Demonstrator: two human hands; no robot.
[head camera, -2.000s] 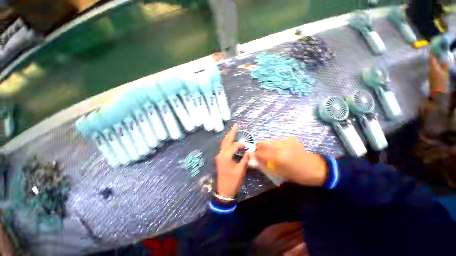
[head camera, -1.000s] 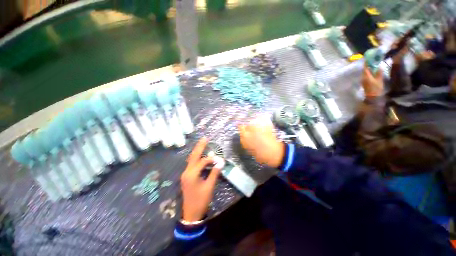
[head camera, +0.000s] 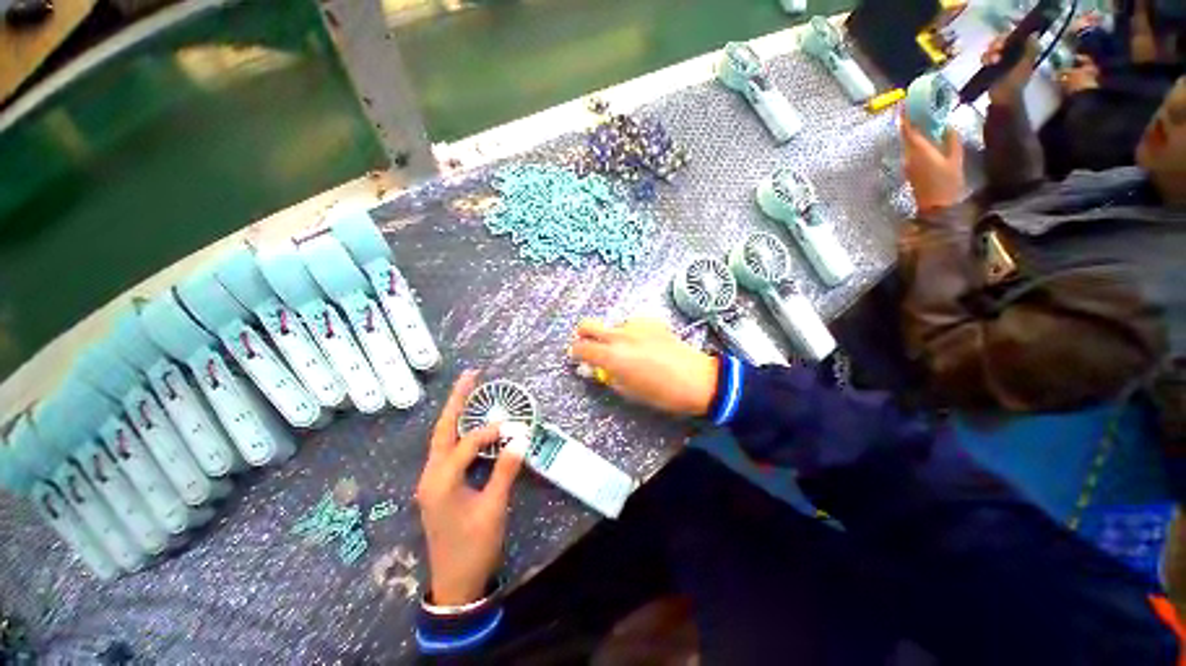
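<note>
A handheld fan (head camera: 581, 474) lies on the bubble wrap in front of me, its round spoked grille at the upper left and its pale handle pointing to the lower right. My left hand (head camera: 466, 501) holds the fan head, with white-capped fingertips on the grille near the neck. My right hand (head camera: 646, 366) is above the bench, up and right of the fan, apart from it. Its fingers are bent together, with a white cap and a yellow spot at the fingertips; whether it pinches a small part cannot be told.
Unfinished fan bodies (head camera: 215, 377) overlap in a row at left. A mint parts heap (head camera: 566, 215) and dark parts heap (head camera: 633, 147) lie beyond, a smaller mint heap (head camera: 341, 523) near left. Several fans (head camera: 761, 280) lie right. A neighbouring worker (head camera: 1027, 247) holds a fan.
The view has shifted right. My right hand has moved off the fan, up and away from the handle. My left hand stays on the fan head, and the fan's handle is now uncovered.
</note>
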